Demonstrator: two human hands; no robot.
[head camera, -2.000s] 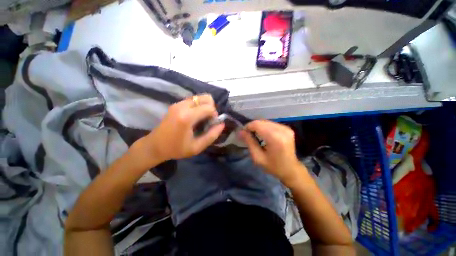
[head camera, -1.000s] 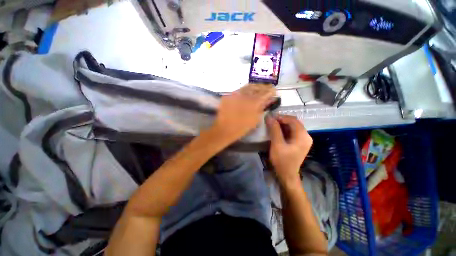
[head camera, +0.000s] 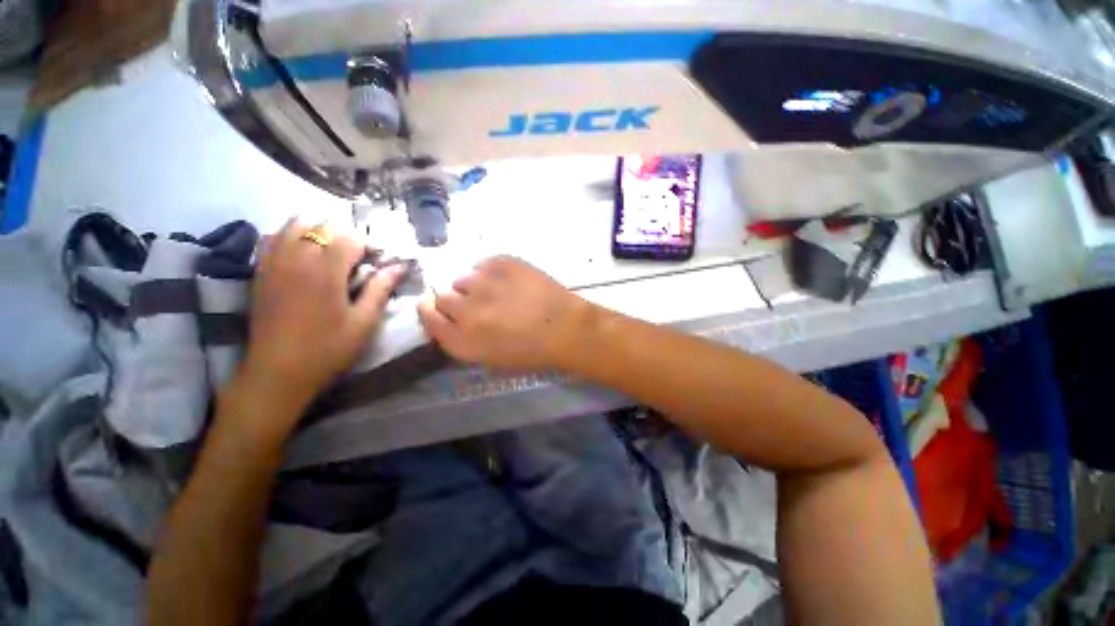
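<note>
The garment piece (head camera: 165, 367), light grey with dark grey bands, lies bunched at the left of the table and hangs over its front edge. My left hand (head camera: 312, 300) pinches its edge just left of the presser foot (head camera: 389, 226). My right hand (head camera: 501, 312) is at the front right of the presser foot, fingertips closed on the cloth edge. The cloth between the fingertips is small and overlit. The needle cannot be made out.
The lockstitch machine arm (head camera: 575, 73) spans the top. A smartphone (head camera: 657, 208) lies under it. Right of it are a dark grey block (head camera: 825, 259) and black scissors loops (head camera: 951, 235). A ruler tape (head camera: 734, 333) runs along the front edge. A blue crate (head camera: 1039, 489) stands lower right.
Both hands have moved left from the table's front edge to the presser foot, bringing the cloth edge. The cloth is now bunched at left. The view has shifted, showing more of the machine head.
</note>
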